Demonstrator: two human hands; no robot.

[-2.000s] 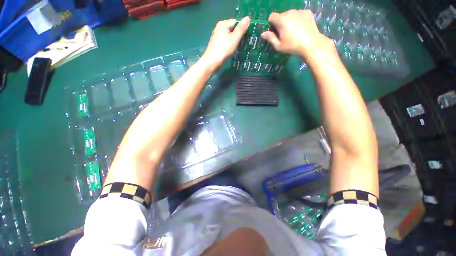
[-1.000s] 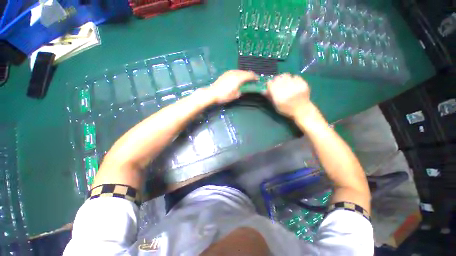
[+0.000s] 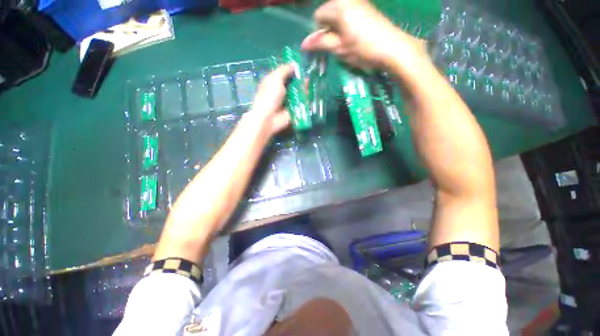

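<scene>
My left hand [image 3: 273,98] holds a green circuit board piece [image 3: 299,98], blurred, roughly upright beside its fingers. My right hand [image 3: 342,33] is above and to the right, its fingers bent; whether it grips anything is too blurred to tell. Another green board strip [image 3: 364,121] lies or hangs below my right hand, over the dark ribbed pad [image 3: 345,121]. The clear blister tray [image 3: 197,147] is at centre left, with three small circuit boards [image 3: 149,151] in its leftmost column.
Green panels [image 3: 418,14] lie at the top, partly behind my right arm. A clear stack of filled trays [image 3: 493,65] is at right, clear trays [image 3: 23,203] at far left. A black slab [image 3: 93,67], papers [image 3: 141,36] and a blue bin [image 3: 99,20] are upper left. Black crates [image 3: 569,216] stand at right.
My hands have moved up and apart from the bench's near side. Separate green board pieces now show at and below them. The view has shifted, so the tray sits further right.
</scene>
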